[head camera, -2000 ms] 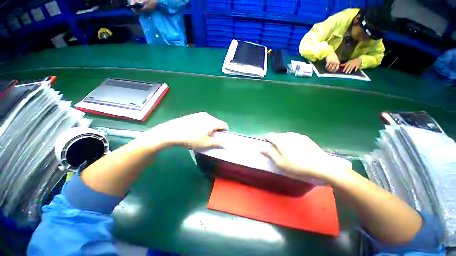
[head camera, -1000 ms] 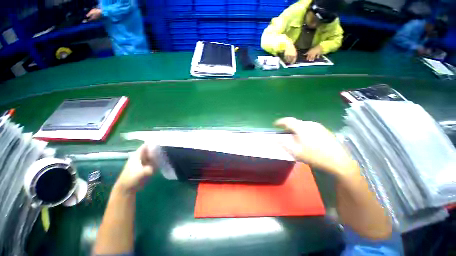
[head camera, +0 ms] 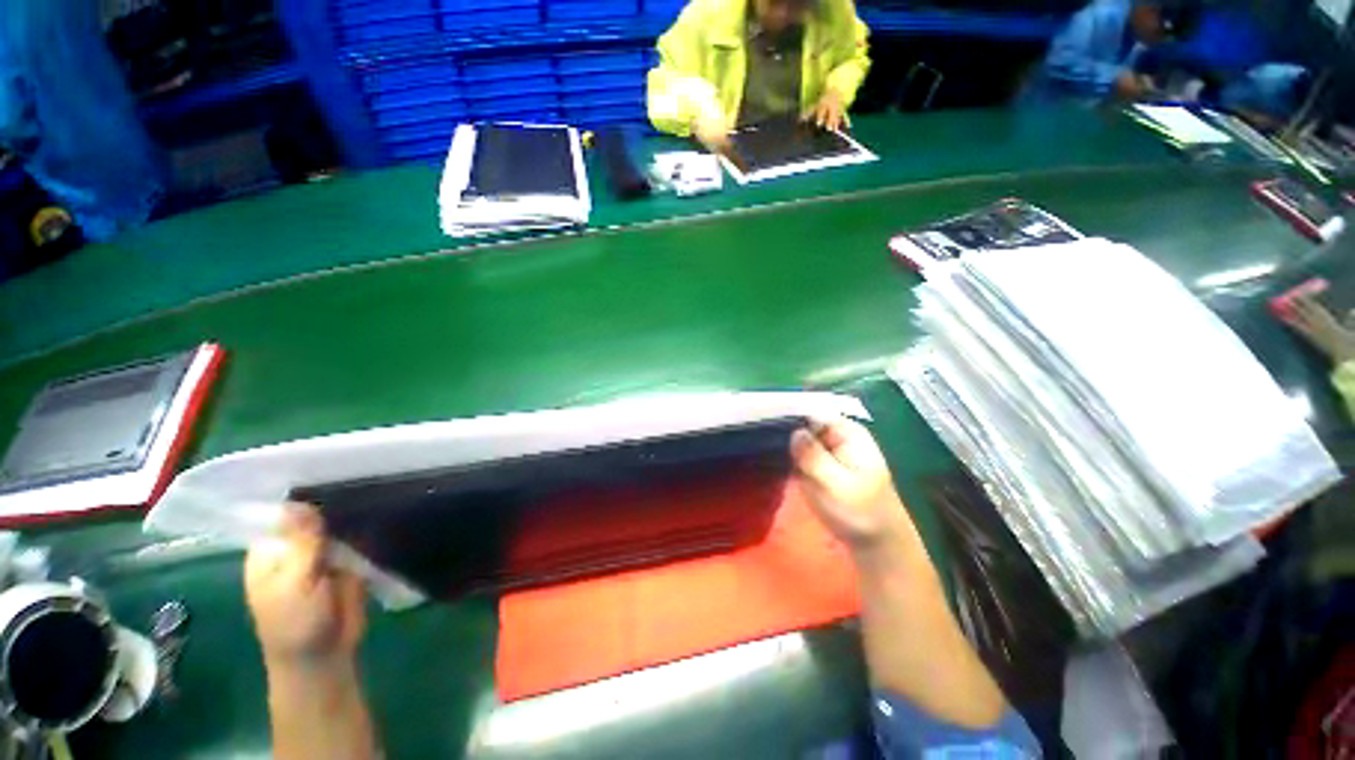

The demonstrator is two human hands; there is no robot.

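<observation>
A dark laptop unit (head camera: 550,512) is held tilted above a red-orange foam pad (head camera: 669,616), its glossy dark face towards me and reflecting red. A white foam sheet (head camera: 491,437) lies behind it, sticks out above its top edge and hangs at its left end. My left hand (head camera: 305,587) grips the left end of the unit. My right hand (head camera: 844,478) grips its upper right corner. The fingers behind the unit are hidden.
A tall pile of bagged covers (head camera: 1100,401) stands at right. A laptop unit on a red pad (head camera: 104,423) lies at left, above a white ring (head camera: 57,653). Across the green bench (head camera: 595,319) are a stack of units (head camera: 520,171) and a person in yellow (head camera: 758,74).
The view has swung right. The unit has turned to show more of its dark face, and the foam sheet now spreads behind it. My right hand has moved to the unit's upper right corner.
</observation>
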